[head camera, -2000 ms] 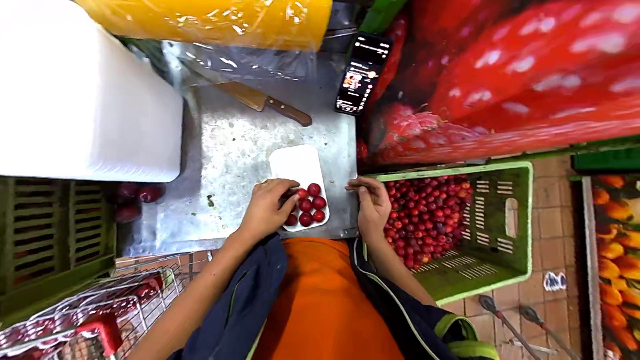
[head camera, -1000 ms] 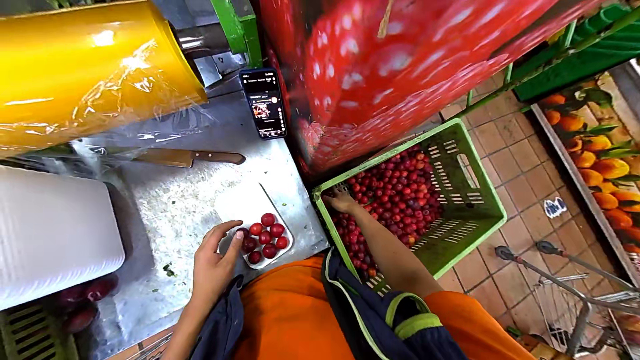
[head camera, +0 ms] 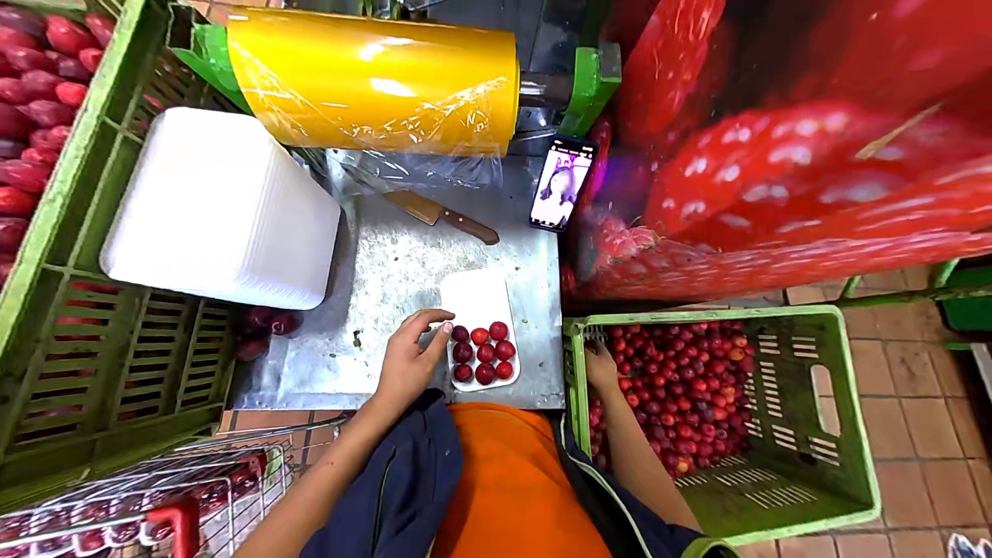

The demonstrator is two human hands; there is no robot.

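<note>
A white foam tray lies on the metal table, its near half filled with several red plums. My left hand rests at the tray's left edge beside a dark plum, thumb and forefinger apart, holding nothing visible. My right hand reaches into the green plastic crate at its left wall, among many small red plums; its fingertips are partly hidden, so whether it grips a plum does not show.
A tall stack of white foam trays stands left on the metal table. Behind are a roll of plastic film, a knife with a wooden handle and a smartphone. A shopping cart and a slatted green crate are at left.
My right hand has gone from beside the tray into the plum crate. The tray holds more plums than two seconds ago. My left hand stays at the tray. The view has swung about.
</note>
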